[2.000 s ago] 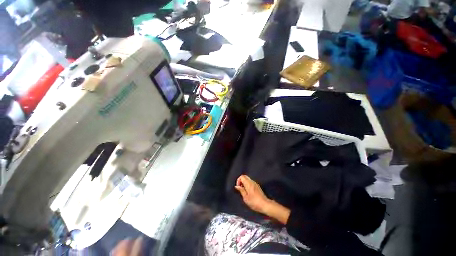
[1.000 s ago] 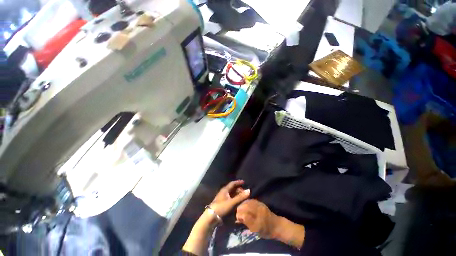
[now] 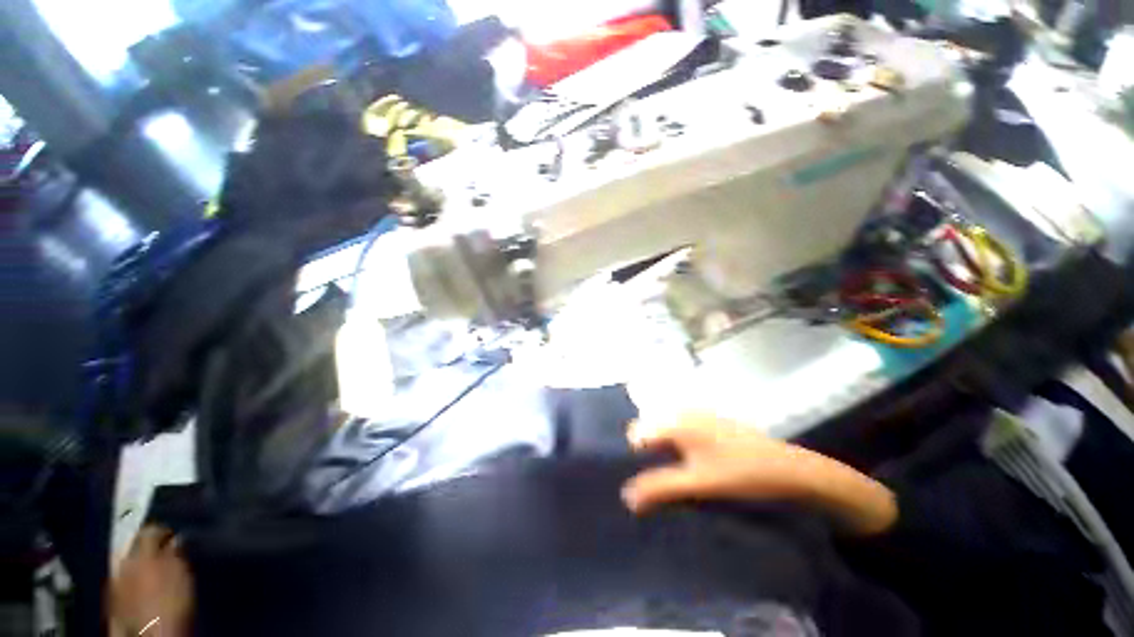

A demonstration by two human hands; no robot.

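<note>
A large dark garment panel (image 3: pixel 410 566) is spread across the front, between my hands. My left hand (image 3: pixel 152 585) is at the lower left, blurred, with its fingers closed on the panel's left edge. My right hand (image 3: pixel 734 473) is at the panel's upper right edge, thumb and forefinger apart; whether it grips cloth is unclear. More dark cloth (image 3: pixel 460 423) lies beyond, greyish under the lamp glare, below the left end of the cream sewing machine (image 3: pixel 709 187). The needle and presser foot are lost in glare.
Red and orange scissors (image 3: pixel 893 309) lie at the right end of the machine bed; red and yellow handles (image 3: pixel 982 261) are farther right. A dark cloth heap (image 3: pixel 249 361) stands at left. Yellow-black gloves (image 3: pixel 417 128) and a red bag (image 3: pixel 597 50) are behind the machine. The basket (image 3: pixel 1057 473) is at right.
The view has swung left. My hands were together near the basket's dark cloth; now they are wide apart at a dark panel in front of the machine.
</note>
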